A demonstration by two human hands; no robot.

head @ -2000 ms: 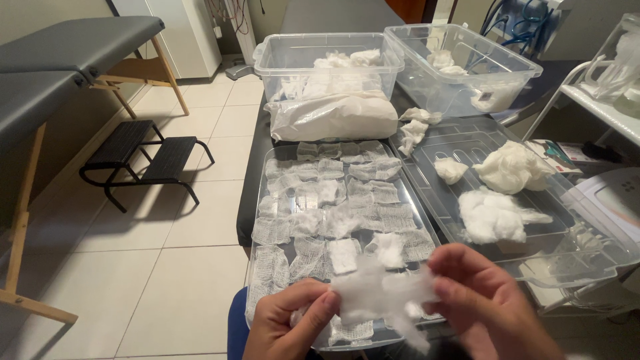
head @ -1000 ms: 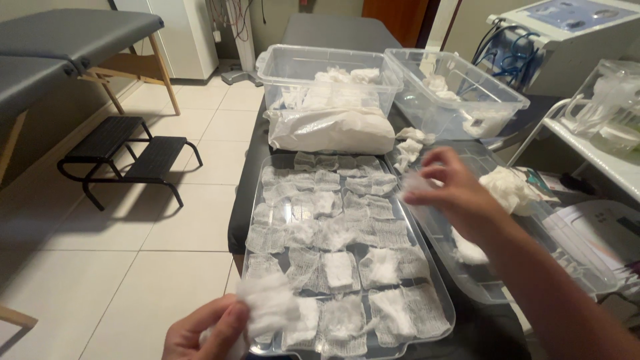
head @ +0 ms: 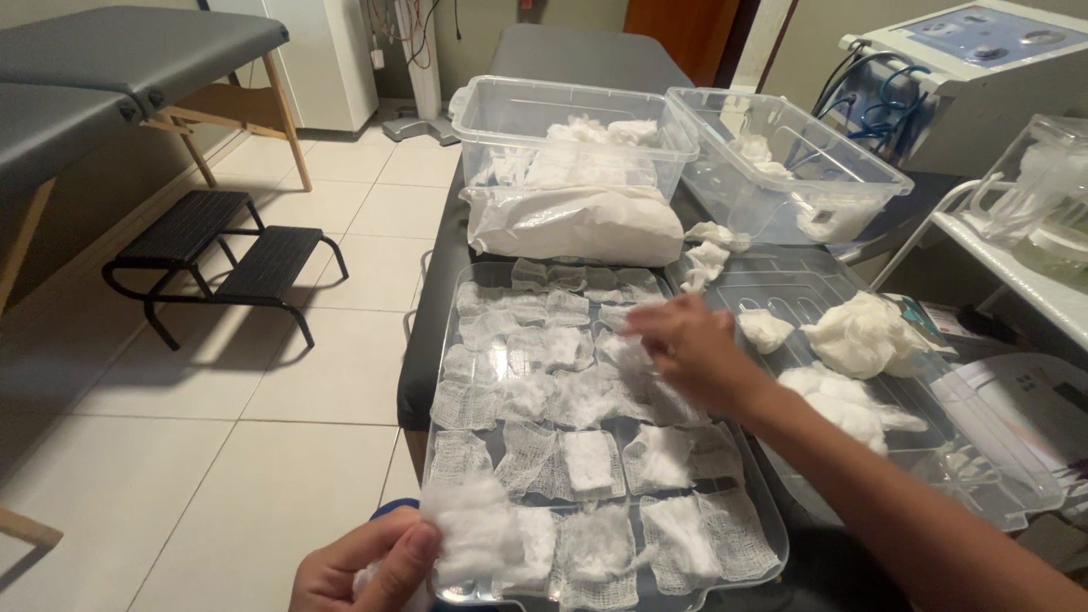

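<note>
My left hand [head: 378,557] pinches a flat piece of white cotton wool [head: 476,527] over the near left corner of a clear plastic lid [head: 769,557]. Rows of gauze squares [head: 463,399] cover this lid, several with cotton pads [head: 588,459] on them. Over the right side of the upper rows is my right hand [head: 680,340], blurred, its fingertips at white material; whether it grips any cannot be told. To its right, larger cotton clumps [head: 863,331] and a small tuft [head: 765,329] lie on a second clear lid [head: 1003,493].
Behind the gauze are a white wrapped roll [head: 578,225] and two clear bins [head: 569,102] [head: 790,110] with white material. A black step stool [head: 268,263] and a grey treatment table [head: 136,51] are at left. A white trolley [head: 1003,246] and a machine with blue hoses [head: 986,76] stand at right.
My right hand has moved left from beside the loose cotton strip to over the gauze rows. My left hand still holds cotton, which both hands were handling together two seconds ago.
</note>
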